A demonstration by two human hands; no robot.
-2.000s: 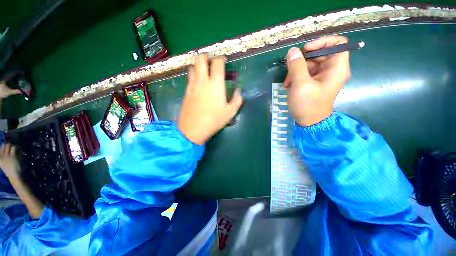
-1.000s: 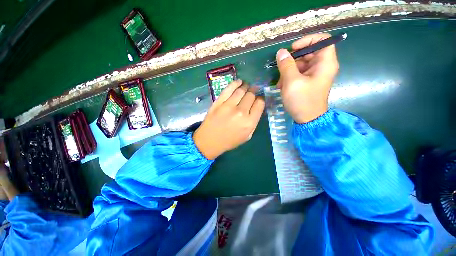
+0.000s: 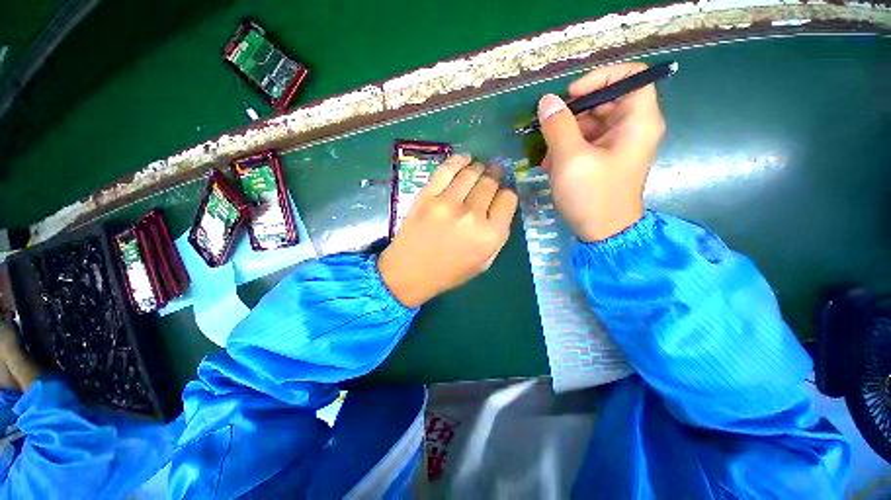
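A phone unit [image 3: 414, 178] with a dark red frame and green board lies on the bench, its lower right part covered by my left hand [image 3: 451, 229]. My left fingers reach past it toward the top of the sticker sheet [image 3: 576, 332]; whether they pinch anything is hidden. My right hand [image 3: 608, 146] holds a slim black pen-like tool [image 3: 625, 89], its fine tip pointing left, just above the sheet's top end. A small yellow-green patch [image 3: 529, 124] shows by the tip. The sheet runs down between my forearms.
Phone units [image 3: 266, 200] lie at left on pale-blue paper [image 3: 221, 311], others stacked [image 3: 151, 264] beside a black parts tray [image 3: 83, 322]. Another unit [image 3: 266, 64] is on the green belt beyond the whitish edge strip [image 3: 371, 101]. A person's sleeve [image 3: 78, 430] is at far left, a fan [image 3: 872, 371] right.
My left hand has moved right and down from above the unit to the sheet's top. The bench unit has shifted slightly left. The belt unit has moved left. Yellow-green now shows at the tool tip.
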